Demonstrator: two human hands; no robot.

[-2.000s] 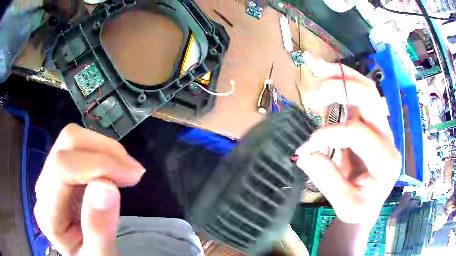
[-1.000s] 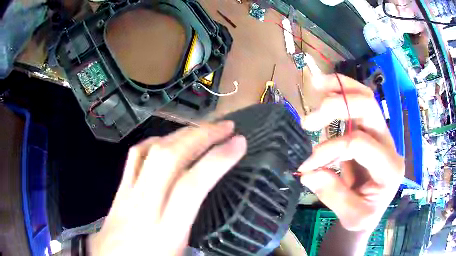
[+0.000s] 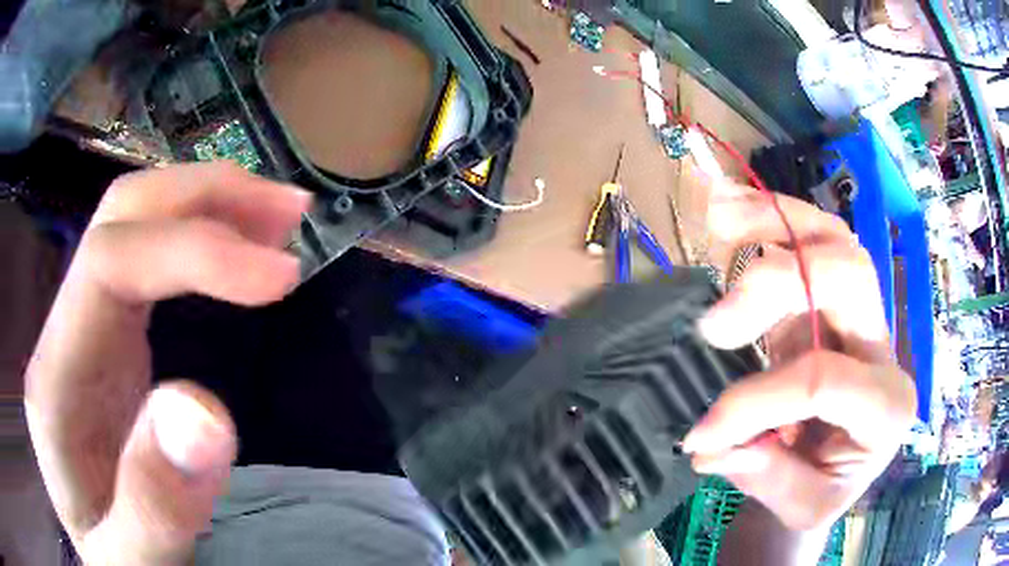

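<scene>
The dark ribbed motor housing (image 3: pixel 553 426) is over my lap, tilted and partly blurred. My right hand (image 3: pixel 813 365) is at its right edge, fingertips pinched on the red lead wire (image 3: pixel 805 265) close to the housing. The wire runs up over my fingers and back onto the bench. My left hand (image 3: pixel 166 332) is off the housing, to its left, with fingers apart and nothing in it. The dark fan base frame (image 3: pixel 343 205) with its large round opening lies at the bench edge; my left fingers hide part of it and its green circuit board (image 3: pixel 227 149).
On the bench (image 3: pixel 575 105) are a screwdriver (image 3: pixel 603 218), blue-handled cutters (image 3: pixel 636 243), small circuit boards and a white lead from the frame. A blue crate (image 3: pixel 891 232) stands at the right, a green crate (image 3: pixel 714 514) lower right. A clear jar is behind.
My left hand was on the housing a second ago; it has let go and moved left. The housing has turned. My right hand has moved slightly down and right with the red wire.
</scene>
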